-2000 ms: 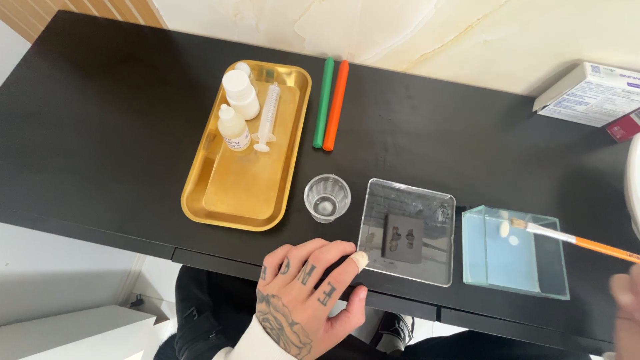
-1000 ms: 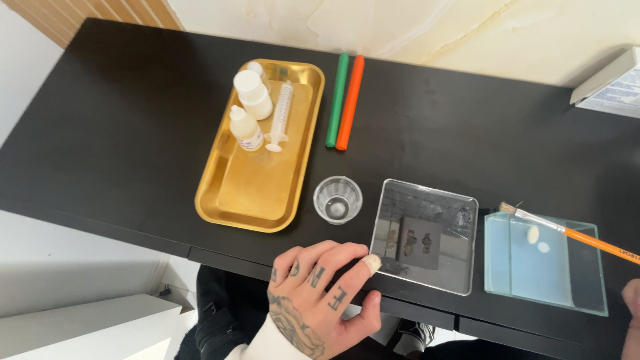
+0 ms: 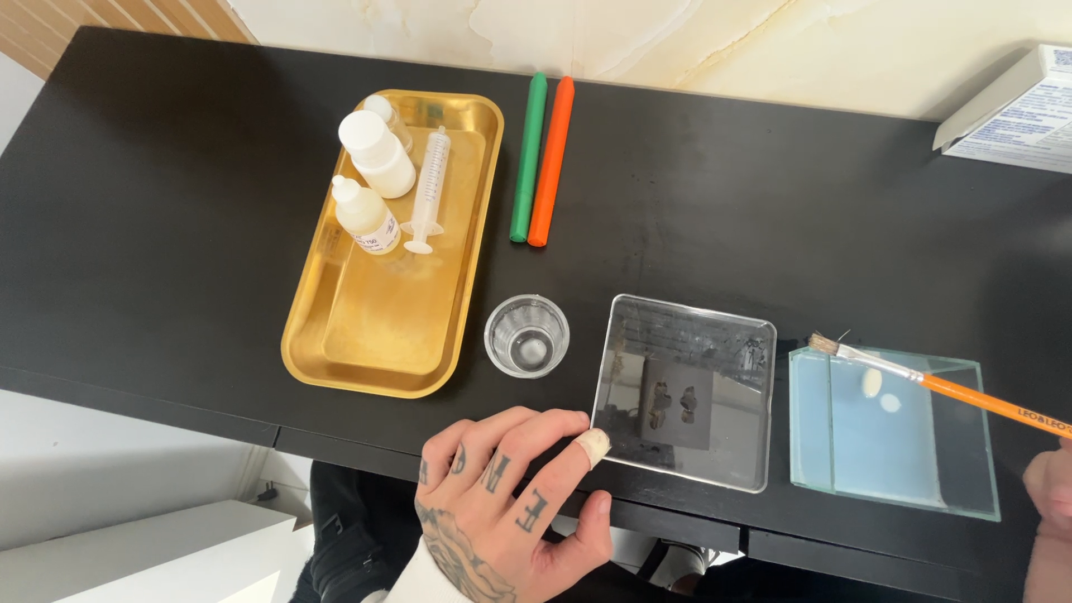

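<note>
My left hand (image 3: 523,494) rests at the table's front edge, fingers apart, with a bandaged fingertip touching the near left corner of a clear plastic plate (image 3: 737,335). Small dark pieces (image 3: 660,406) show within the plate's area. At the right edge, my right hand (image 3: 1051,490), partly out of frame, holds an orange-handled paintbrush (image 3: 980,394). The brush's bristles are over the far left corner of glass plates (image 3: 963,444) lying on a light blue sheet (image 3: 879,452). Two pale blobs, one cream and one white, sit there below the brush's ferrule.
A clear cup (image 3: 527,337) stands beside a gold metal tray (image 3: 385,335) holding a dropper bottle (image 3: 366,215), a white bottle (image 3: 377,155), another small bottle and a plastic syringe (image 3: 430,188). Green (image 3: 528,159) and orange (image 3: 553,163) sticks lie behind. A printed box (image 3: 1013,117) is at the back right.
The brush's bristles have moved from over the pale blobs to the far left corner of the glass. My left hand keeps its place by the plate. The view has shifted right, then back somewhat.
</note>
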